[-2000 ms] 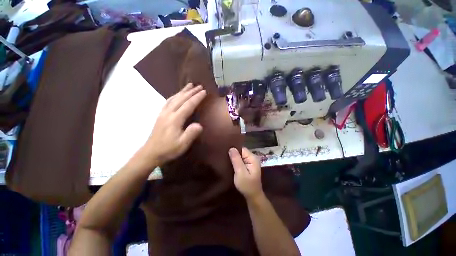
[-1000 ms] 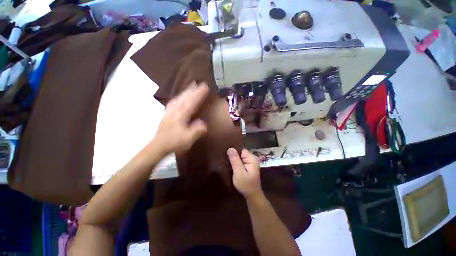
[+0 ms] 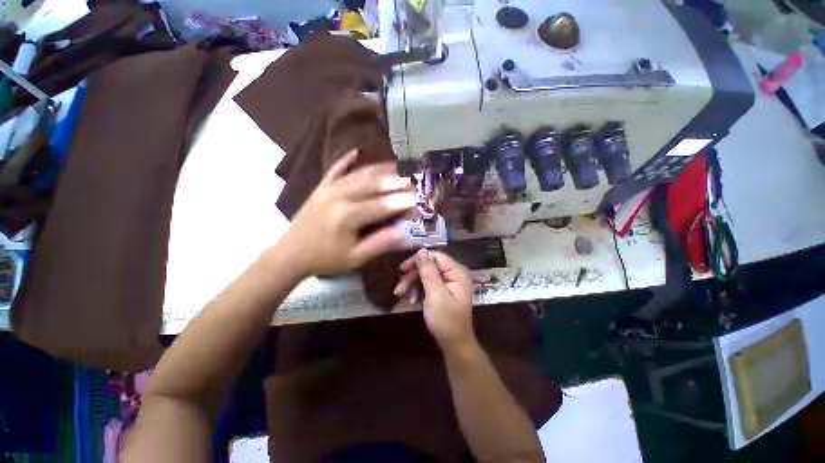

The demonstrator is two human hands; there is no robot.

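A brown garment panel lies bunched on the white table, left of the overlock machine, its near end hanging just over the table's front edge. My left hand lies over the panel with fingers apart, fingertips beside the lit presser foot. My right hand is just in front of the foot, thumb and fingers pinched together at the panel's near right edge; whether cloth is between them I cannot tell.
A long brown panel stack lies on the table's left. More brown cloth hangs below the front edge. Green-handled scissors and red cloth hang right of the machine. A framed board is at lower right.
The panel has moved up and left beside the foot and bunched, baring the metal plate. My left hand has moved right to the foot. My right hand has moved slightly up, fingers curled differently.
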